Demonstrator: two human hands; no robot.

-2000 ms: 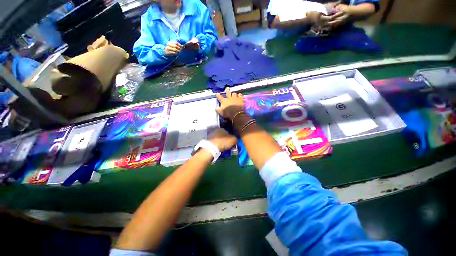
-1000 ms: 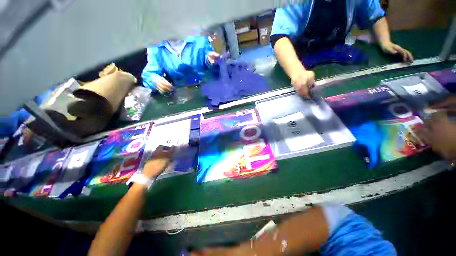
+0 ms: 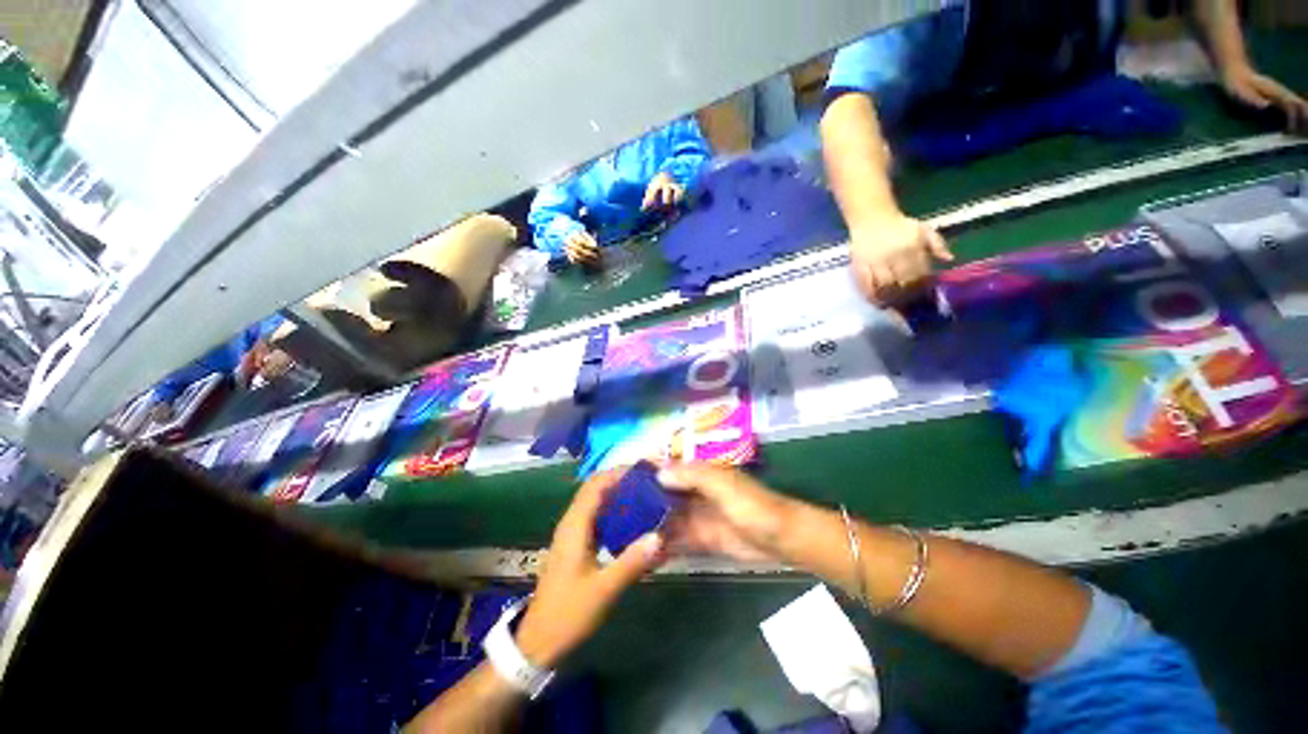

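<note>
A small dark-blue box (image 3: 633, 512) is held between my two hands, above the near belt rail. My left hand (image 3: 577, 552), with a white band at the wrist, grips its left side. My right hand (image 3: 722, 513), with thin bangles, touches its right side. Behind them on the green belt lie a bright printed lid (image 3: 671, 394) and an open tray (image 3: 821, 404) with a white insert marked by a small dark logo. A dark-blue insert (image 3: 590, 376) lies along the edge of the tray left of that lid.
A deep carton (image 3: 108, 495) with small blue boxes stands at lower left. A white slip (image 3: 818, 645) lies on the near bench. A grey shelf (image 3: 416, 129) hangs overhead. Across the belt, a worker's hand (image 3: 897, 258) reaches over a tray; another worker (image 3: 617, 179) sits beside blue blanks (image 3: 753, 215).
My hands have left the belt and come together nearer me around the small box. The view has turned left, bringing the carton into sight. The opposite worker's hand is now at the tray's right side.
</note>
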